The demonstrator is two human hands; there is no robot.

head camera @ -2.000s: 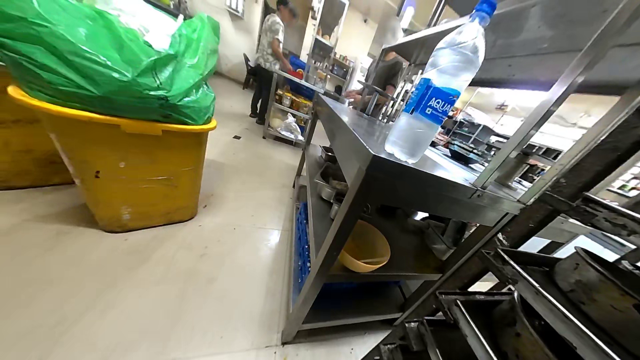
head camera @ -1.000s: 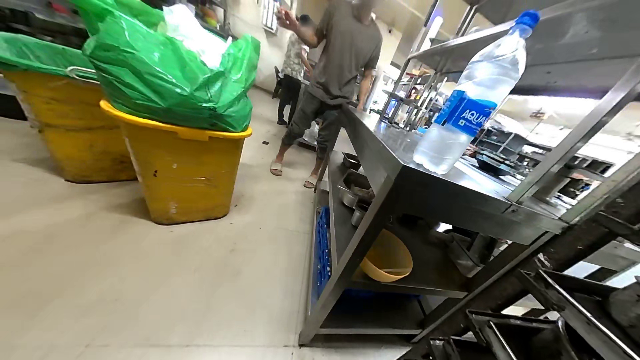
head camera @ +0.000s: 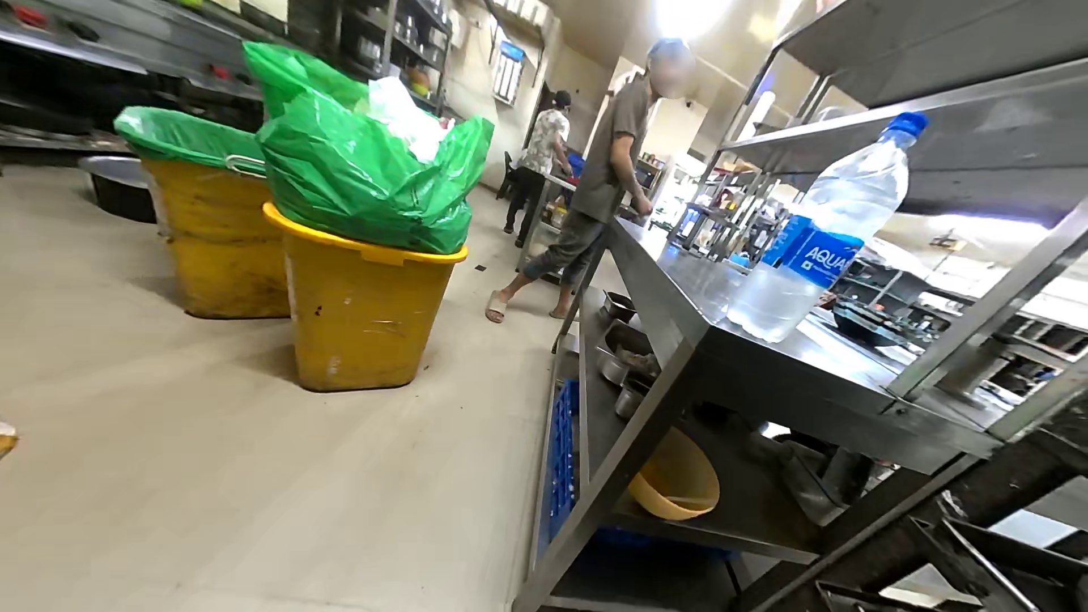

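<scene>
Neither my left hand nor my right hand shows in the head view. A clear plastic water bottle (head camera: 816, 238) with a blue cap and blue label stands on the near corner of a steel worktable (head camera: 671, 276). Beneath it, a yellow plastic bowl (head camera: 677, 476) lies tilted on the lower shelf, and several metal pans (head camera: 625, 348) sit farther back on that shelf. On the left, a yellow plastic bin (head camera: 361, 314) holds a bulging green plastic bag (head camera: 357, 166) with white material at its top.
A second yellow bin (head camera: 217, 229) with a green liner stands behind the first. A person in a grey shirt (head camera: 612, 161) is beside the worktable's far end; another person (head camera: 544, 149) stands farther back. A blue crate (head camera: 563, 455) is low under the table. Dark metal racks (head camera: 994, 544) fill the lower right.
The person in grey, absent from the earliest frame, has lowered a raised hand since one second ago and now faces the worktable side. The view has swung left, showing more of the second bin.
</scene>
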